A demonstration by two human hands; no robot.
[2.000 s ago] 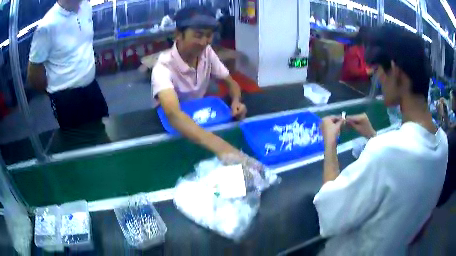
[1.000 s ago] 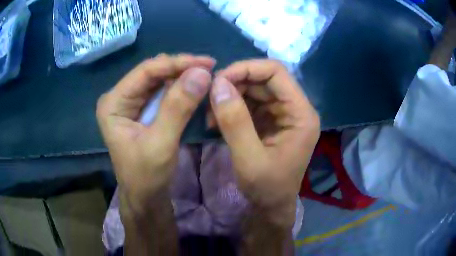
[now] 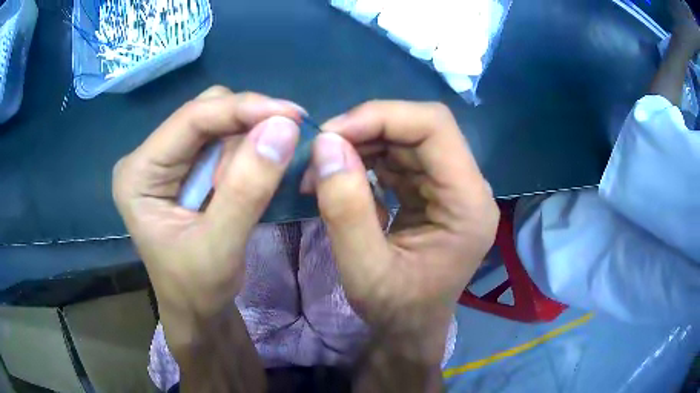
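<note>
A thin dark blue lead (image 3: 311, 123) spans the small gap between my two hands. My left hand (image 3: 207, 184) pinches one end between thumb and forefinger. A white plastic housing (image 3: 201, 178) shows in the palm of the same hand, partly hidden by the thumb. My right hand (image 3: 407, 199) pinches the other end of the lead between thumb and forefinger. A small pale bit (image 3: 373, 180) shows among its curled fingers; I cannot tell what it is. Both hands are above the bench, near its front edge.
A clear tub (image 3: 146, 74) of thin white-tipped pieces stands at the upper left, and another tub (image 3: 9, 69) at the far left. A clear bag (image 3: 470, 86) of white housings lies at the top. A person's white sleeve (image 3: 652, 146) and a red stool (image 3: 529, 295) are at right.
The view has swung down from the hall to the bench. Since one second ago my fingertips have moved slightly apart, and the dark lead shows between them.
</note>
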